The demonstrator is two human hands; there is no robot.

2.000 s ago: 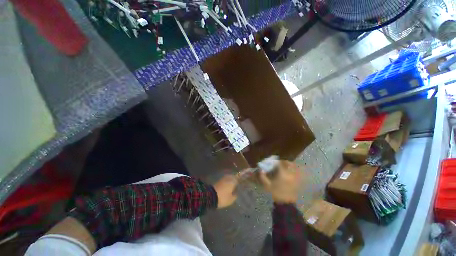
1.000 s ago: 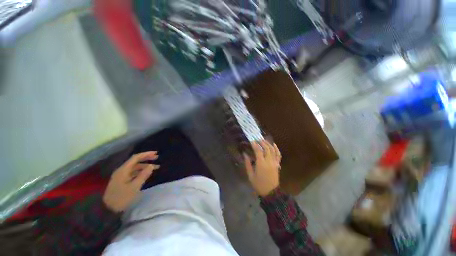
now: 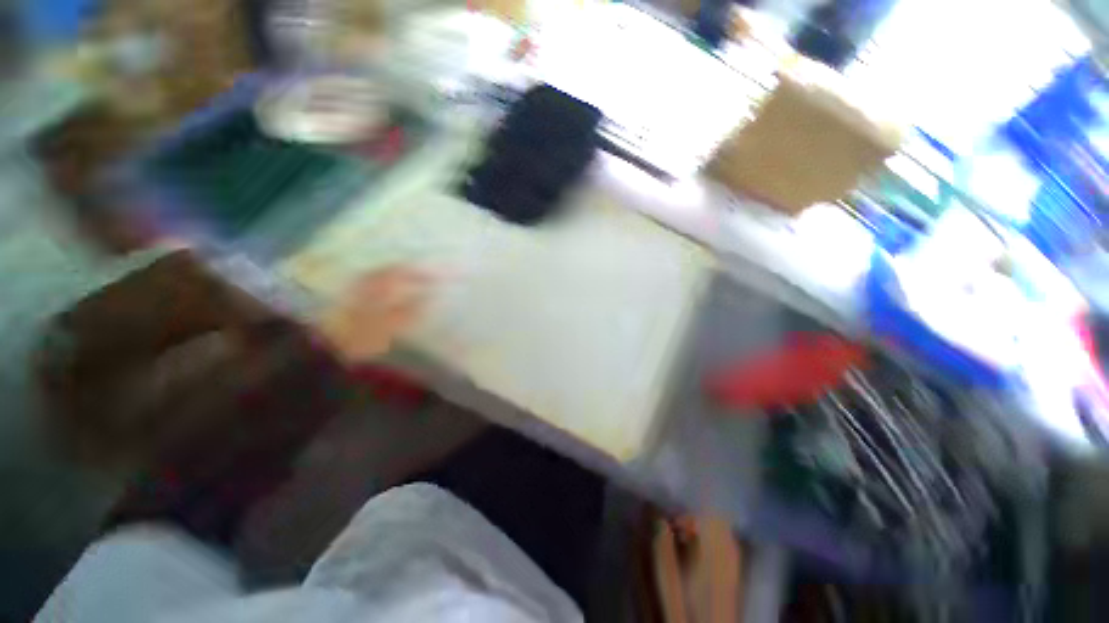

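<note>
The view is strongly blurred. My left hand (image 3: 380, 310) is over the front left edge of the cream work sheet (image 3: 572, 316); its fingers are smeared, and I cannot tell if it holds anything. My right hand cannot be made out; blurred tan upright shapes at the bottom edge, right of my lap, are too unclear to name. The red glue bottle (image 3: 788, 371) lies right of the sheet. The pile of white cables (image 3: 900, 456) is on the green mat beyond it.
A black cloth item (image 3: 535, 152) lies at the sheet's back edge. A brown carton (image 3: 799, 149) stands behind the bench at the right. A dark green mat (image 3: 262, 177) is at the left, with a brown seat-like shape (image 3: 146, 347) below it.
The view has swung left, showing more of the bench and sheet. My left hand has moved from above my lap to the sheet's edge. My right hand is no longer recognisable.
</note>
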